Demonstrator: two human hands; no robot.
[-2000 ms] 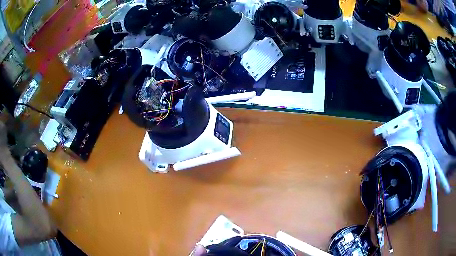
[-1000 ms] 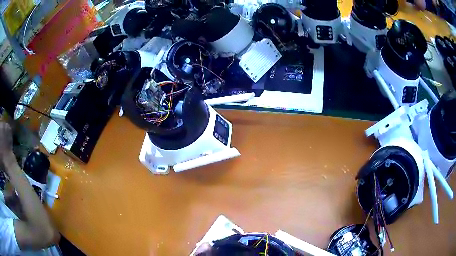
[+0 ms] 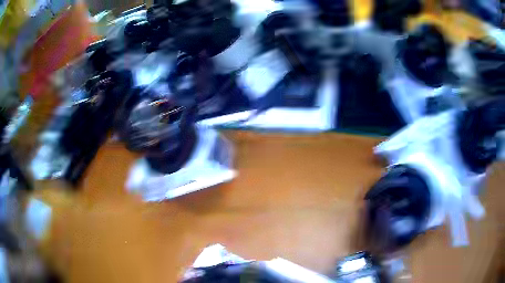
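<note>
The frame is strongly blurred. A white-and-black camera unit [image 3: 238, 271] lies at the bottom edge, cut off by it, with a white antenna [image 3: 296, 272] pointing right. A small pinkish patch at its left edge may be a fingertip; I cannot tell which hand. Otherwise neither of my hands shows. A dark part with a bright plate [image 3: 357, 266] lies to its right. An open camera unit with a white base [image 3: 188, 179] and black head [image 3: 158, 130] stands at centre left.
Another camera unit with an open black shell [image 3: 398, 207] lies at the right, its white antennas pointing down. More camera units crowd the back and right. A white sheet [image 3: 288, 118] lies behind the orange-brown tabletop [image 3: 288, 190]. A dark box is at the left.
The whole view has blurred, and most things have shifted left in the picture. The person's arm at the left is no longer discernible. The units keep about the same places relative to each other.
</note>
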